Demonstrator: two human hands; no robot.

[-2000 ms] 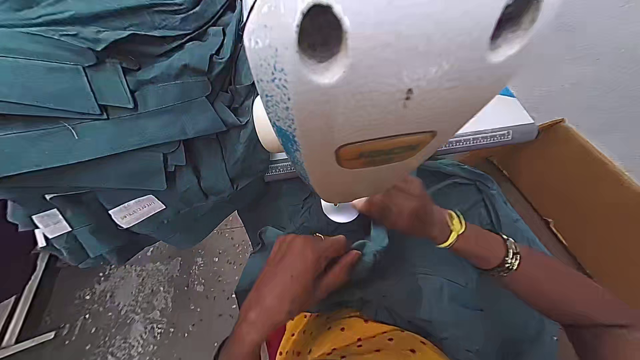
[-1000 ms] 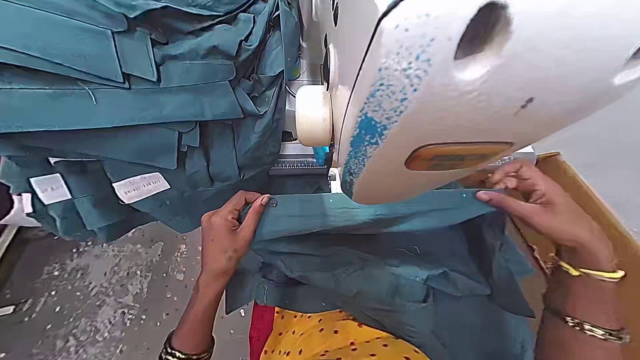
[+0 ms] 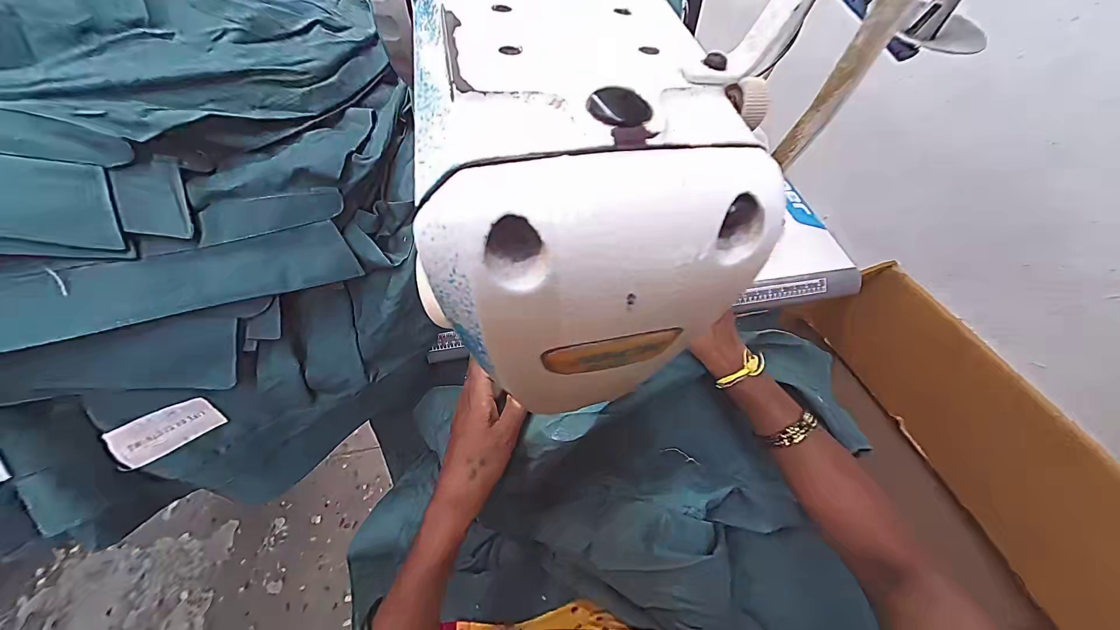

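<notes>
The white head of a sewing machine (image 3: 604, 280) fills the middle of the view. Teal cloth (image 3: 630, 507) lies beneath it and spreads down over my lap. At the machine's lower left edge, my left hand (image 3: 486, 416) rests on the cloth, its fingertips partly hidden by the machine head. My right hand (image 3: 719, 341) reaches behind the lower right side of the head, so its fingers are out of sight; a yellow band and a metal bracelet are on that wrist. The needle area is hidden behind the machine head.
A big stack of teal garment pieces (image 3: 175, 289) fills the left side, with a white label (image 3: 164, 432) bearing writing. At the right stands a cardboard box wall (image 3: 980, 420) beside the machine bed (image 3: 801, 271). Speckled floor (image 3: 262, 534) shows at lower left.
A second ago both hands held a cloth edge stretched apart in front of the machine; now they are closer together and partly behind its head. The view has shifted.
</notes>
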